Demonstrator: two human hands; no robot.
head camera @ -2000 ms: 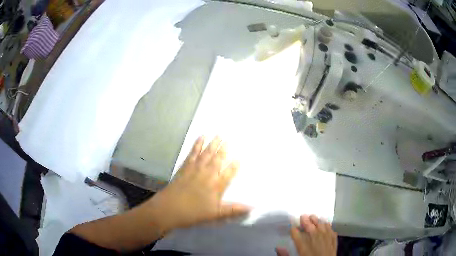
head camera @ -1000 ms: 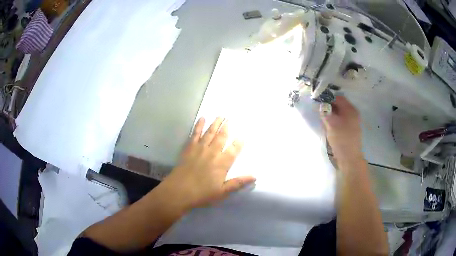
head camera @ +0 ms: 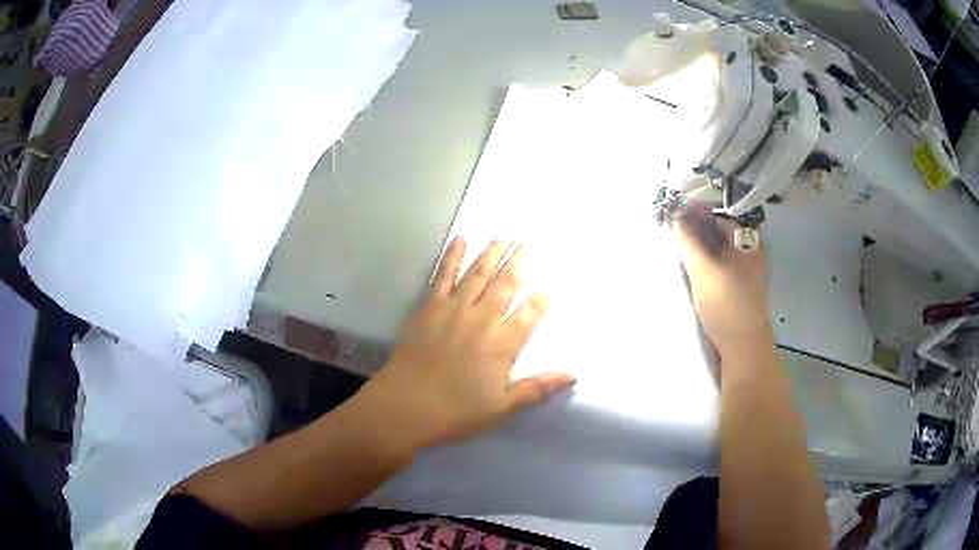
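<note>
A large white cloth panel [head camera: 580, 215], overexposed by the lamp, lies on the machine table and hangs over its front edge. My left hand [head camera: 478, 328] lies flat on the panel with its fingers spread, holding nothing. My right hand [head camera: 725, 263] is at the panel's right edge beside the needle area [head camera: 668, 204]. Its fingertips are blurred and partly hidden under the machine front, so whether they pinch anything cannot be told. The off-white sewing machine head [head camera: 794, 226] is at the upper right.
A broad white cloth pile [head camera: 215, 161] with frayed edges lies at the left. More white cloth [head camera: 140, 430] sits below table level at lower left. A red-handled tool [head camera: 950, 310] is at the far right. A yellow-labelled cone [head camera: 932, 164] is at upper right.
My right hand has moved from the panel's front edge up to the needle area, now closer to it than one second ago. My left hand stays flat on the panel. The view has shifted slightly.
</note>
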